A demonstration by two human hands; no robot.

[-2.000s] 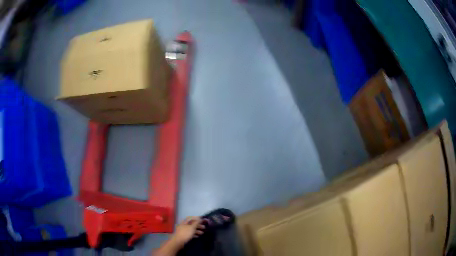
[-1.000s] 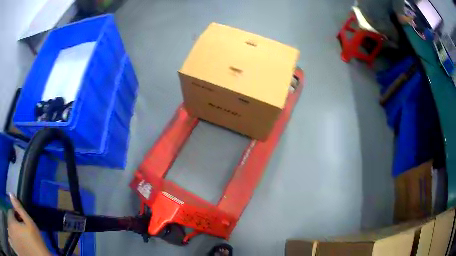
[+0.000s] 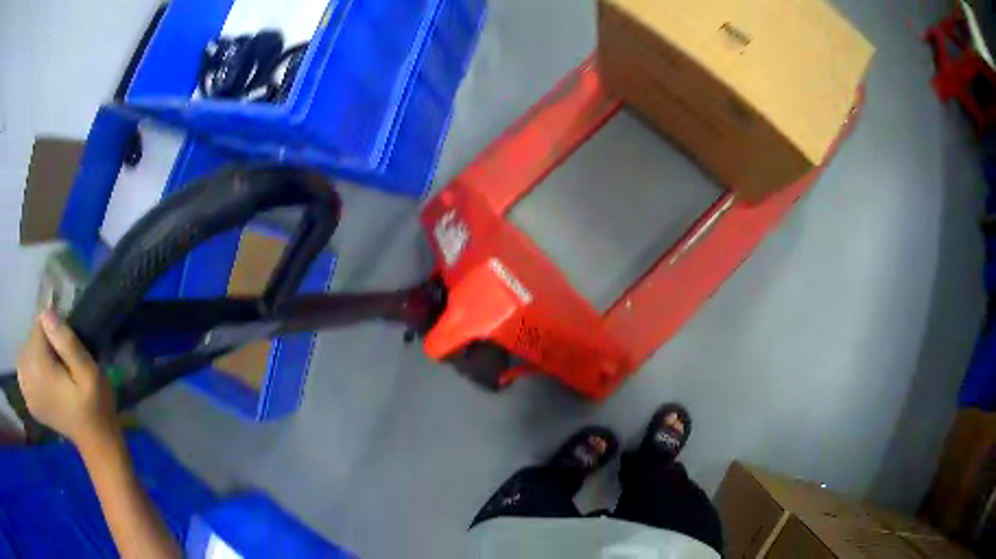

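A red hand pallet truck point(image 3: 524, 317) stands on the grey floor, its forks pointing to the upper right. A tan carton point(image 3: 732, 82) sits across the forks, cut off by the top edge. The black loop handle point(image 3: 164, 235) reaches out to the left on its black shaft. My left hand point(image 3: 68, 377) is at the left edge, closed around the outer end of the handle; part of its fingers is hidden. My right hand is not in view.
Stacked blue totes point(image 3: 382, 98) with black wired parts stand beside the truck's left. Smaller blue totes point(image 3: 286, 377) lie under the handle, more at bottom left. Cartons point(image 3: 814, 519) are at bottom right. A red stool point(image 3: 961, 66) is at top right. My feet are behind the truck.
The view has swung left, so truck, carton and totes now show further right. My left hand has stayed at the handle, which looks closer. Both my feet now show.
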